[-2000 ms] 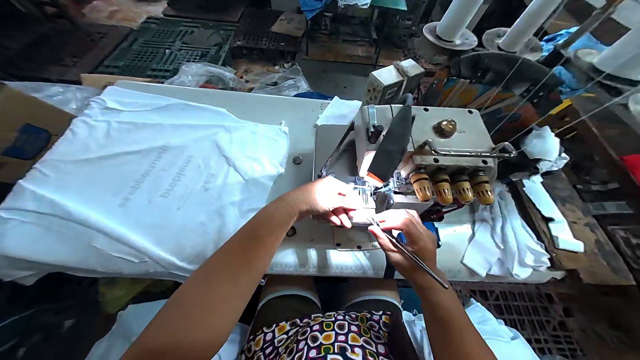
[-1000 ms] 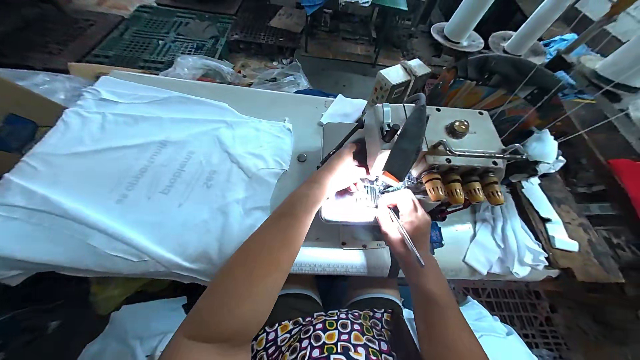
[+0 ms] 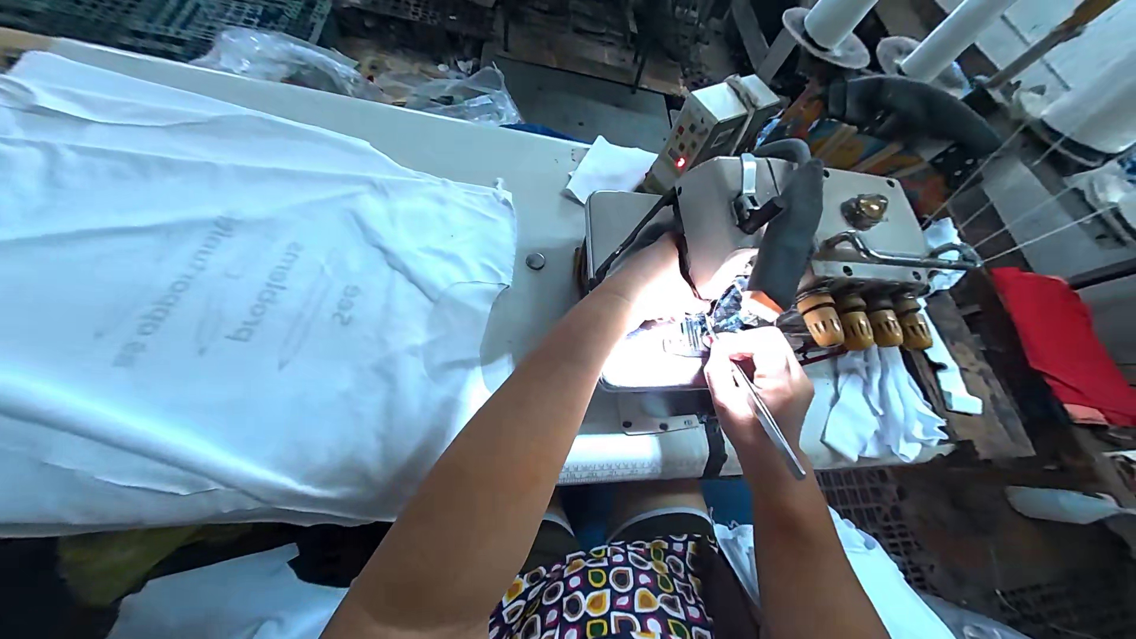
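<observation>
An overlock sewing machine (image 3: 710,213) stands on the white table, its needle area brightly lit. My left hand (image 3: 661,280) reaches in behind the presser foot, under the machine head; its fingertips are partly hidden, and whether they grip anything does not show. My right hand (image 3: 761,377) holds metal tweezers (image 3: 770,424), their tips close to the presser foot (image 3: 688,337) and partly lost in glare. Several orange-brown tension knobs (image 3: 856,321) sit to the right of that hand. White printed fabric (image 3: 266,293) lies spread on the table at the left.
A small white cloth piece (image 3: 611,170) lies behind the machine, near a control box (image 3: 714,129) with a red light. White cloth strips (image 3: 883,404) hang at the right edge. Thread cones (image 3: 834,22) stand at the back right. Red cloth (image 3: 1061,342) lies far right. Clear plastic bags (image 3: 470,96) lie behind the table.
My left hand has moved from the front of the presser foot to behind it, further under the machine head. My right hand still holds the tweezers near the needle area.
</observation>
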